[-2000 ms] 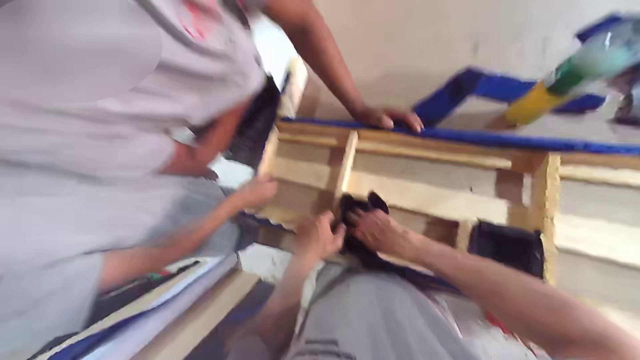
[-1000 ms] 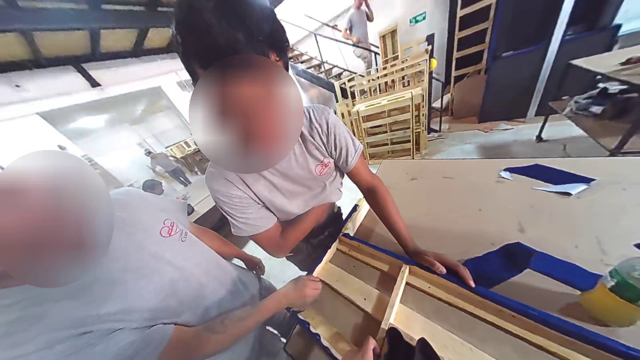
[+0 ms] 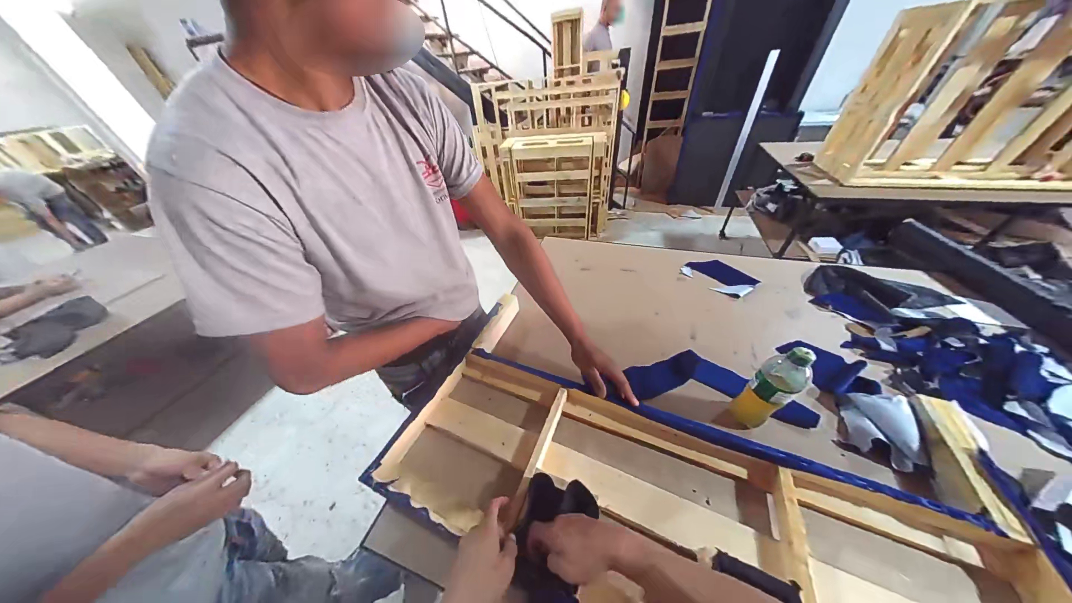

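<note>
A wooden frame (image 3: 544,435) edged with blue fabric lies on the worktable, divided by slats. At its near side my right hand (image 3: 574,544) has its fingers curled on a black item (image 3: 548,498) that looks like cloth or a pouch; what it is exactly cannot be told. Close by on the left, my left hand (image 3: 483,557) touches the frame's near edge beside a cross slat, thumb raised; its grip is partly hidden. Another black piece (image 3: 749,576) sits in the frame to the right. A co-worker's hand (image 3: 605,373) rests on the far blue edge.
A bottle with yellow liquid (image 3: 772,388) stands beyond the frame, near blue fabric strips (image 3: 670,377) and a heap of scraps (image 3: 963,360). One co-worker stands across the frame's left end; another person's joined hands (image 3: 197,486) are at the left. Stacked wooden frames (image 3: 553,167) stand behind.
The co-worker at the left has brought both hands together, away from the frame, where one hand was at its end before. The view has shifted considerably.
</note>
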